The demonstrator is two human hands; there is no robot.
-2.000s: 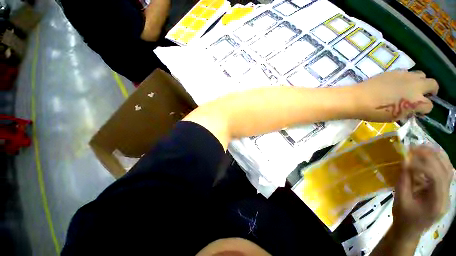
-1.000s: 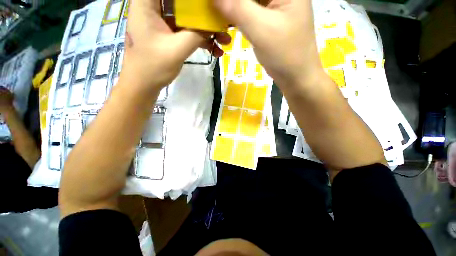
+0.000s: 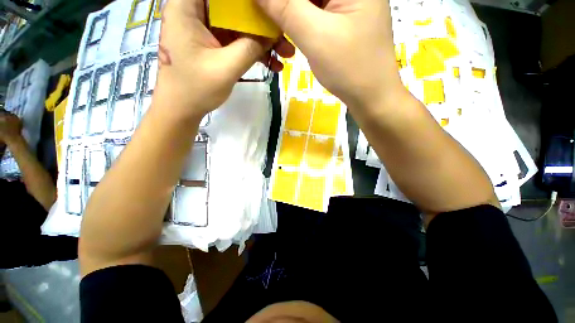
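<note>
My left hand (image 3: 198, 72) and my right hand (image 3: 343, 53) are together at the top edge of the picture, partly cut off. Between them they hold a flat yellow film piece (image 3: 244, 17), its upper part out of the picture. Whether a frame part lies behind it is hidden. My left fingers curl under it and my right fingers press at its right side. A sticker sheet with yellow rectangles (image 3: 307, 151) lies below my hands. Clear, dark-rimmed frame parts (image 3: 190, 183) lie in rows on white sheets (image 3: 236, 164) at the left, partly behind my left forearm.
A pile of used liner sheets (image 3: 463, 132) with yellow scraps (image 3: 434, 90) lies right, partly behind my right forearm. A dark phone-like slab (image 3: 559, 165) with a cable is far right. Another person's arm (image 3: 25, 154) is far left. A brown box (image 3: 211, 277) is below the bench edge.
My left hand was at a clear frame on the right and my right hand at a raised yellow sheet. Both hands are now together on a yellow film piece. The view has turned.
</note>
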